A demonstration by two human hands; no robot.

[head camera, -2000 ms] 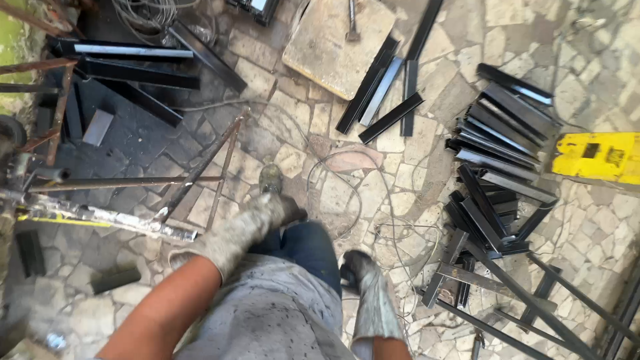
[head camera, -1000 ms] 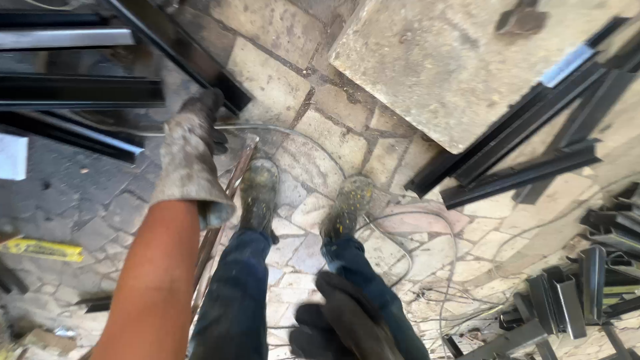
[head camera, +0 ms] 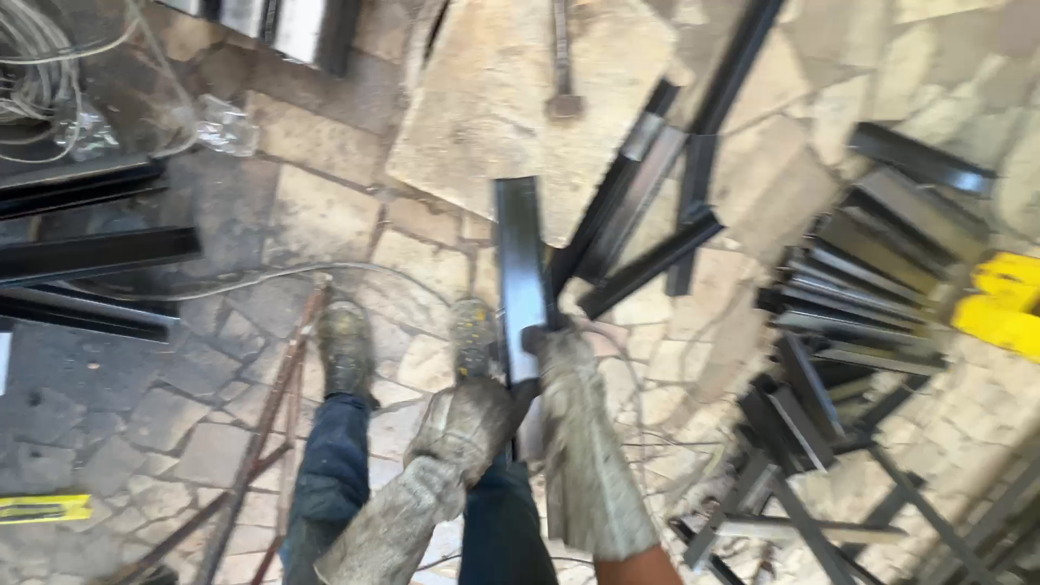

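A short black metal profile (head camera: 520, 268) stands out in front of my legs, held in both gloved hands. My left hand (head camera: 479, 422), in a worn leather work glove, grips its lower end. My right hand (head camera: 561, 341), gloved alike, closes on it a little higher, from the right side. Blur hides the exact finger placement. Beyond and to the right, more black metal profiles (head camera: 658, 260) lie on the floor, partly against a stone slab (head camera: 520, 106). A hammer (head camera: 563, 97) rests on that slab.
Many cut metal profiles (head camera: 869, 268) are heaped at the right beside a yellow object (head camera: 1003, 305). A rusty metal frame (head camera: 264, 431) stands left of my boots. A thin cable (head camera: 325, 266) crosses the paving. More profiles (head camera: 97, 253) and coiled wire (head camera: 36, 73) lie at the left.
One second ago my left hand was at a long profile on the left and my right hand hung near my leg. Now both hands hold a profile before me. The view has shifted.
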